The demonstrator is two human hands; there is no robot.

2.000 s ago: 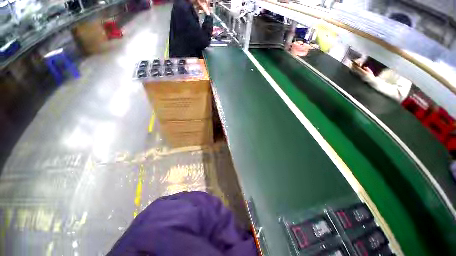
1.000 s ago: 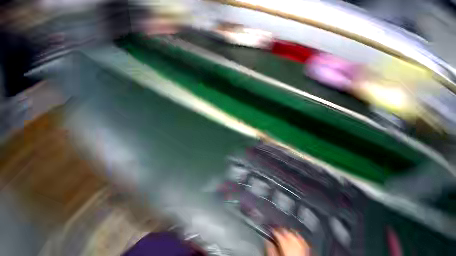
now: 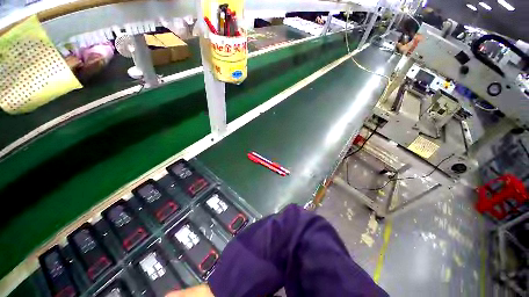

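Observation:
A clear blister tray point(image 3: 165, 232) lies at the lower left with several black feature phones in two rows, backs up. In the far row, one phone point(image 3: 149, 197) shows a red-outlined oval. In the near row, phones such as this one point(image 3: 190, 239) show bright silver-white patches. My right hand point(image 3: 190, 291) is at the bottom edge beside the purple sleeve, by the near row. Only a small part shows, so its fingers and any hold are hidden. My left hand is not in view.
Two red-and-white pens point(image 3: 268, 163) lie right of the tray. A white post point(image 3: 216, 107) holds a yellow pen pouch point(image 3: 228, 55) beside the green conveyor point(image 3: 116, 136). A machine stand point(image 3: 415, 136) and red stool point(image 3: 503, 197) stand right. A person's hand point(image 3: 410, 43) shows far off.
The view has swung right, from the aisle and boxes to the pens and machines. The tray now shows at lower left, and the hand has shifted left in the picture to the bottom edge.

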